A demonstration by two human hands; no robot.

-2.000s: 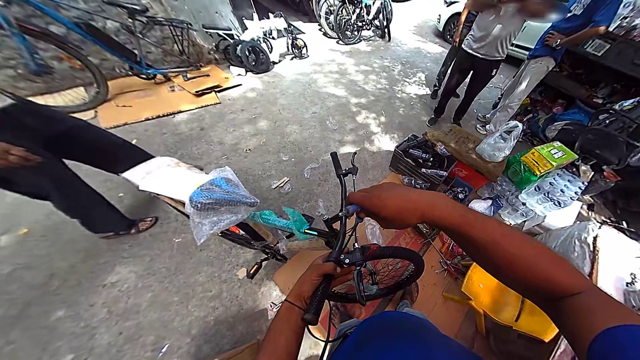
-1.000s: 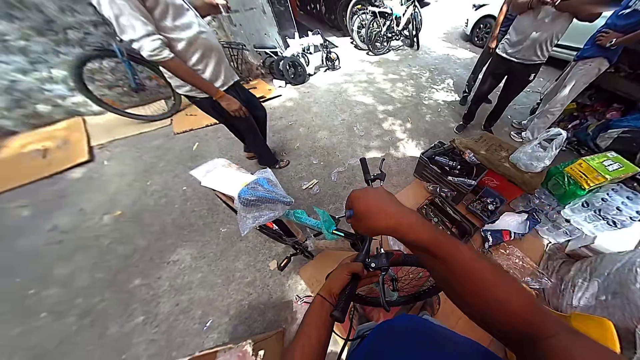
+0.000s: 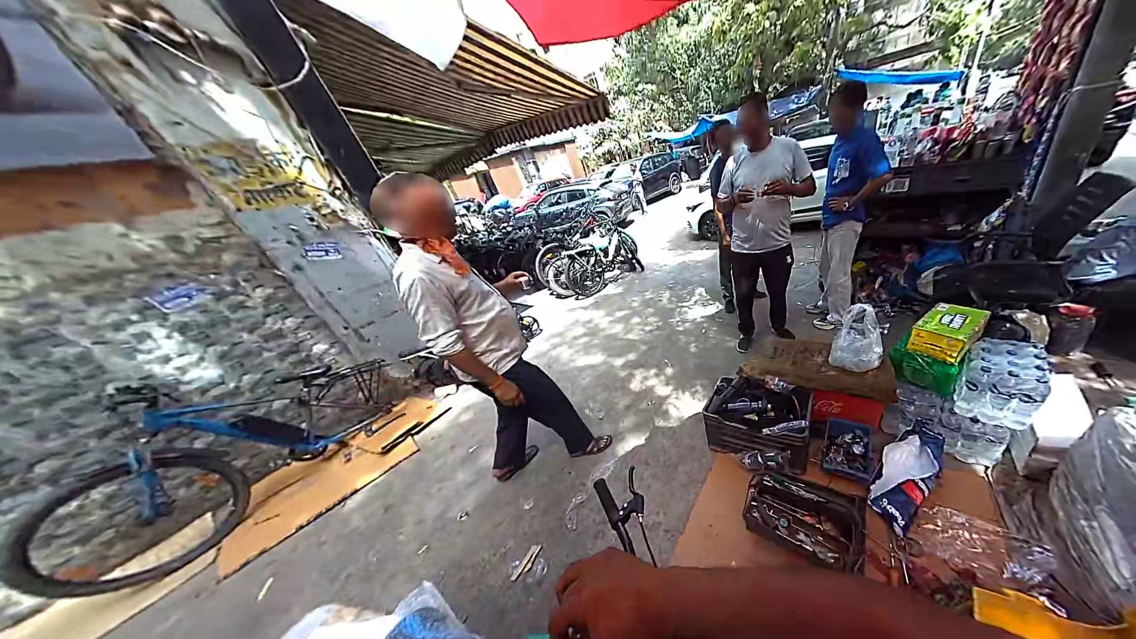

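My right hand [image 3: 608,593] is at the bottom centre, its fingers curled at the bicycle's handlebar area; what lies inside them is mostly hidden, with a small dark piece showing below. Just beyond it rise a black handlebar grip [image 3: 607,500] and a brake lever [image 3: 633,488]. A bubble-wrapped blue and white saddle [image 3: 424,614] shows at the bottom edge, left of the hand. My left hand is out of the frame.
A person [image 3: 470,328] walks at left centre near a blue bicycle [image 3: 266,426] on cardboard. Several people stand at the back right. Right of the handlebar are a black crate of parts [image 3: 757,417], an open toolbox [image 3: 803,524] and packs of water bottles [image 3: 1003,390].
The view has tilted up a lot, and my left hand has left it. The walking person, at the upper left one second ago, now shows in full. My right hand remains near the handlebar.
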